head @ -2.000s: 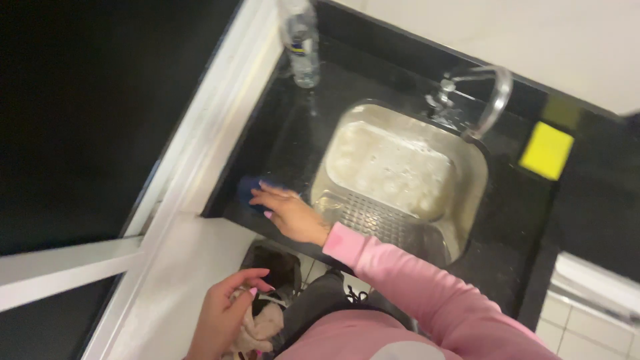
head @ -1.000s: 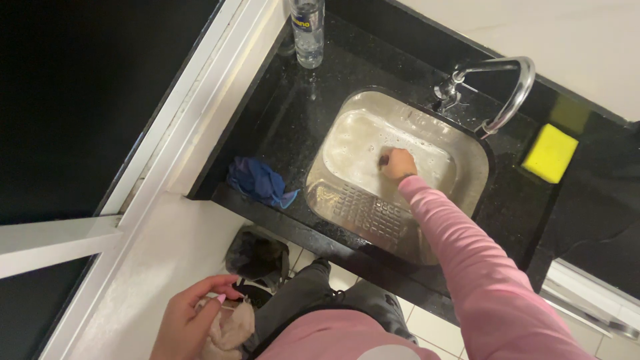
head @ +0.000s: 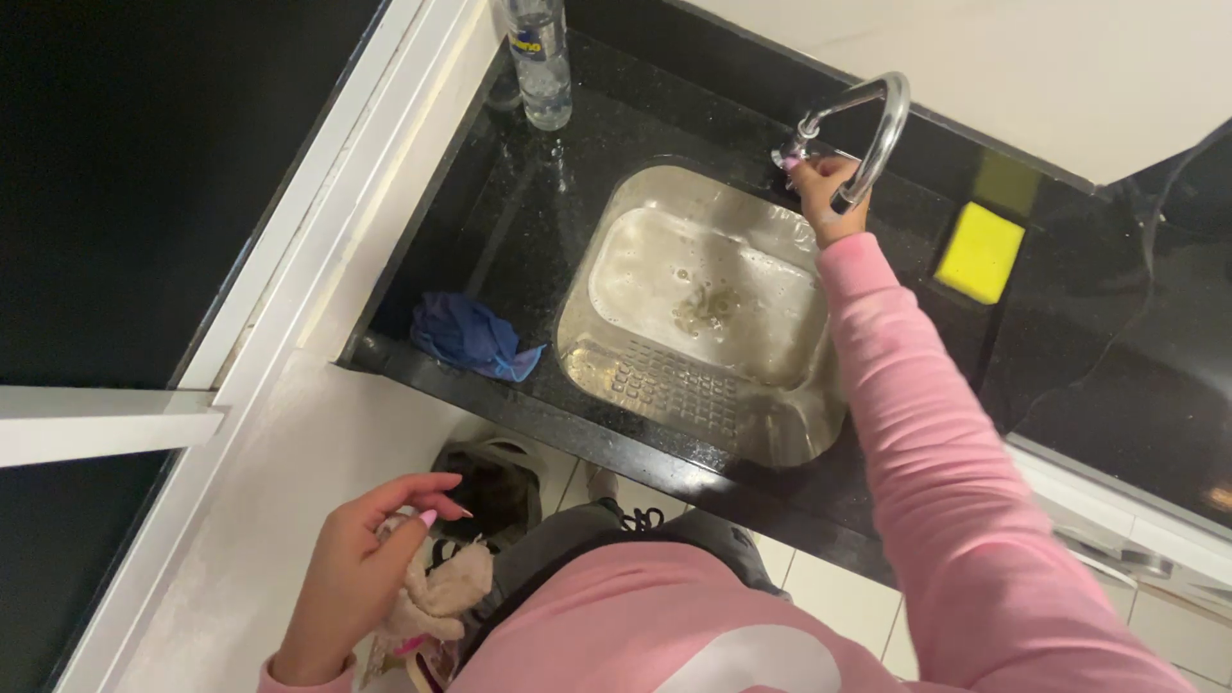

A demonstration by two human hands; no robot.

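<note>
My right hand [head: 830, 197] is at the base of a chrome gooseneck faucet [head: 890, 120], its fingers around the small tap handle, which they mostly hide. Below it, cloudy, sudsy water [head: 707, 298] stands in the stainless steel sink [head: 587, 351]. A crumpled blue cloth [head: 472, 337] lies on the black countertop left of the sink. My left hand [head: 361, 573] hovers low in front of the counter, fingers apart and slightly curled. Beneath and behind it is a pale plush-like item [head: 448, 592]; whether they touch is unclear.
A clear plastic bottle [head: 544, 72] stands at the counter's back left corner. A yellow sponge [head: 980, 252] lies right of the faucet. A dark-lined bin [head: 486, 486] is on the tiled floor below the counter's front edge. A white frame [head: 289, 217] borders the left side.
My right hand was over the blue cloth, then dipped in the sink's water, and is now at the faucet. My left hand stays low by the counter.
</note>
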